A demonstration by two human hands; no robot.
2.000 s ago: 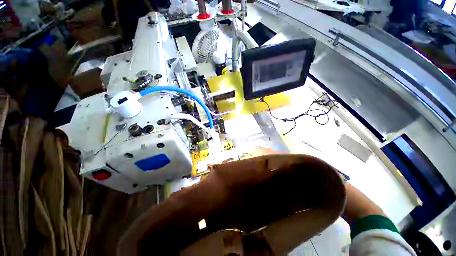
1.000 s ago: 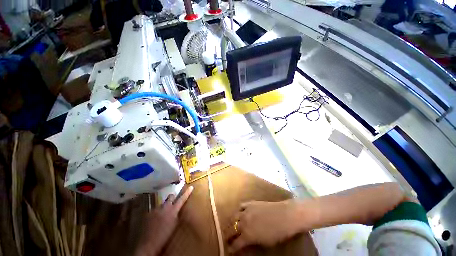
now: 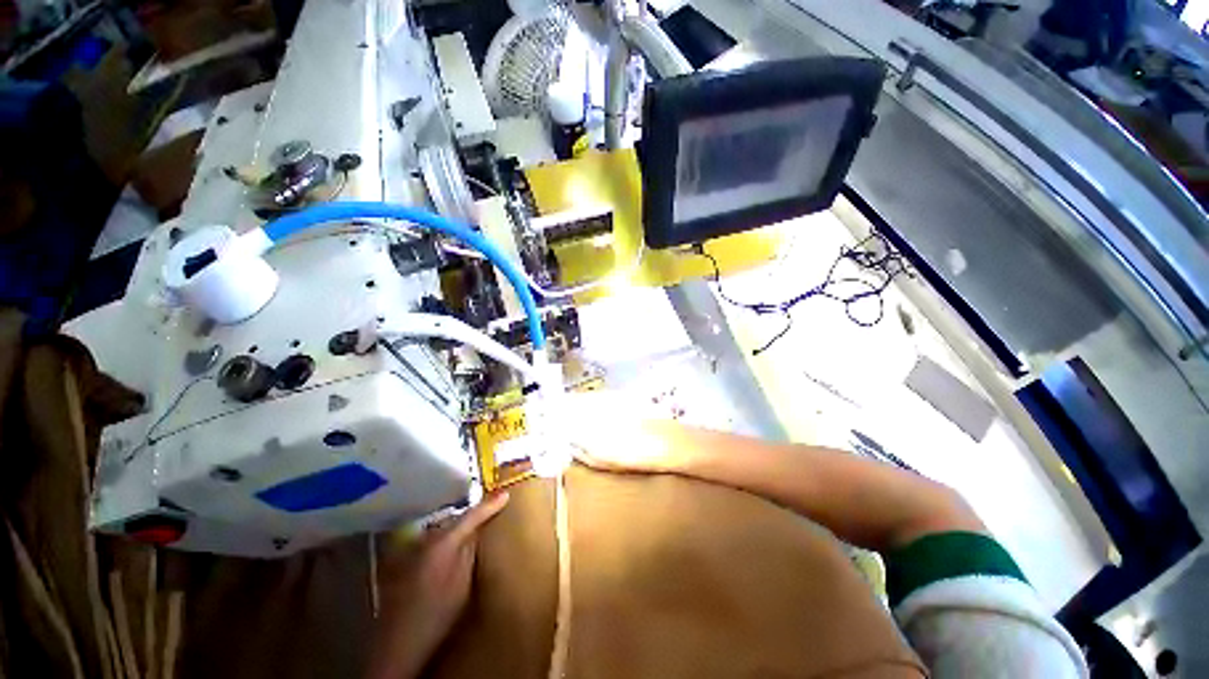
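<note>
A brown garment panel [image 3: 676,557] lies in front of the sewing machine head [image 3: 318,411], its far edge at the yellow work clamp [image 3: 508,438]. A narrow pale strip [image 3: 562,570] runs down the panel from the clamp. My left hand [image 3: 431,584] lies on the panel's left side, a finger pointing to the clamp; its lower part is dim. My right hand [image 3: 630,444] reaches to the clamp's right side at the panel's far edge, washed out by the lamp. Its fingertips are hard to see.
A control screen [image 3: 762,153] stands behind the clamp on a yellow base plate [image 3: 597,199]. A blue air hose [image 3: 438,228] arches over the head. A black cable [image 3: 849,285], dark snips [image 3: 882,451] and a grey plate [image 3: 949,398] lie right. Brown pieces [image 3: 53,464] are stacked left.
My right hand has moved forward from the middle of the panel to the clamp. My left hand stays near the clamp's left side. The view has shifted closer to the machine.
</note>
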